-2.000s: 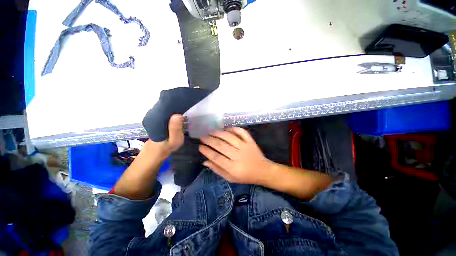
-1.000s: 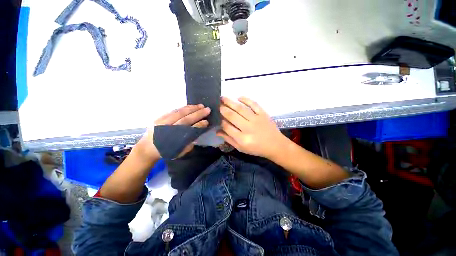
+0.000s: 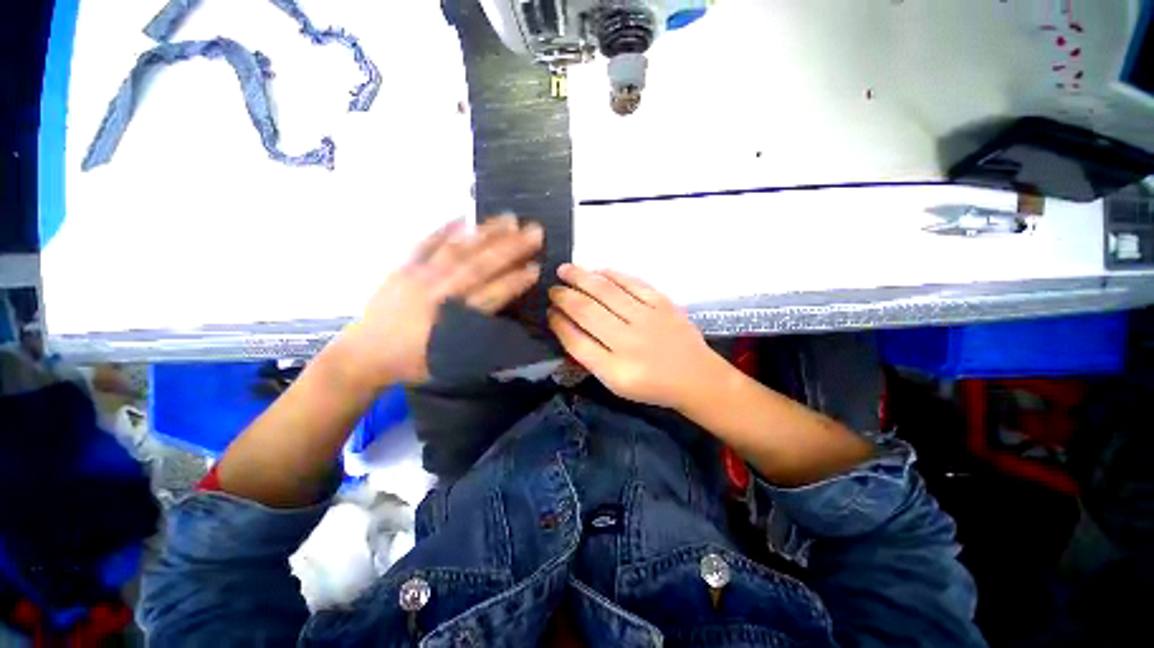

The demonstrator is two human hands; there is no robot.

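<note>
A dark grey fabric band point(image 3: 521, 146) runs from under the sewing machine head point(image 3: 538, 23) down the white table to its front edge. The presser foot point(image 3: 558, 84) sits at the band's right edge. My left hand point(image 3: 443, 298), slightly blurred, lies on the band's left side with fingers spread. A folded dark end hangs below it, with a pale sliver of backing beside it. My right hand point(image 3: 633, 336) lies at the band's right edge, fingertips on it. Whether either hand pinches the fabric is hard to tell.
Denim scrap strips point(image 3: 247, 95) lie at left. Silver snips point(image 3: 977, 220) and a black box point(image 3: 1057, 161) lie at right. The ruler-marked table edge point(image 3: 810, 308) crosses in front. Blue bins point(image 3: 1012, 348) are below; white pieces point(image 3: 348, 551) are by the lap.
From holding the folded band at the table edge, my hands have gone onto the flat band. Since the last earlier frame, my left hand has moved slightly up and my right hand has stayed nearly in place.
</note>
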